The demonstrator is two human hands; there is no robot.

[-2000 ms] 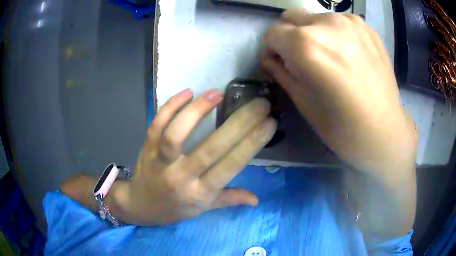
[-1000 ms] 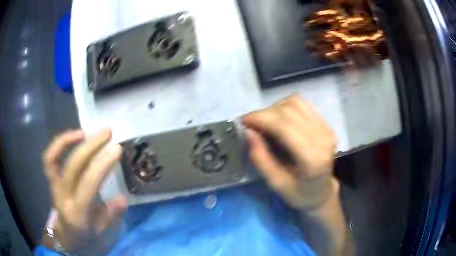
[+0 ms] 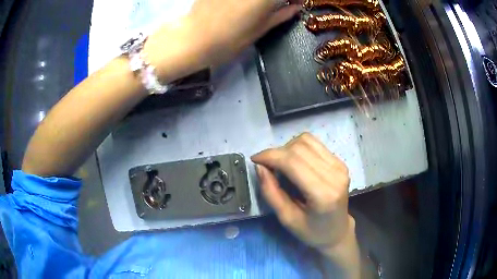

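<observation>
The near fixture plate (image 3: pixel 188 190) lies flat in front of me, with two round nests. The left nest holds a copper-tinted coil (image 3: pixel 155 192); the right nest (image 3: pixel 217 186) shows a grey centre ring and no clear copper. My left hand (image 3: pixel 229 27) reaches across to the upper right, partly cut off by the top edge. Its fingertips are at the left end of the top coil bundles (image 3: pixel 349 22); whether they grip a coil is hidden. My right hand (image 3: pixel 310 190) is just right of the plate, thumb and index slightly apart, with nothing visible between them.
A black tray (image 3: pixel 289 82) at upper right bears several wavy rows of copper coils with loose wire tails. A second fixture plate (image 3: pixel 188 93) lies farther up, mostly hidden under my left forearm. The white board (image 3: pixel 327 128) has dark specks and a worn near edge.
My left hand has moved from the near plate's left end up and right to the coil tray. My right hand has moved slightly down, off the plate's end. The view has shifted, showing more tray.
</observation>
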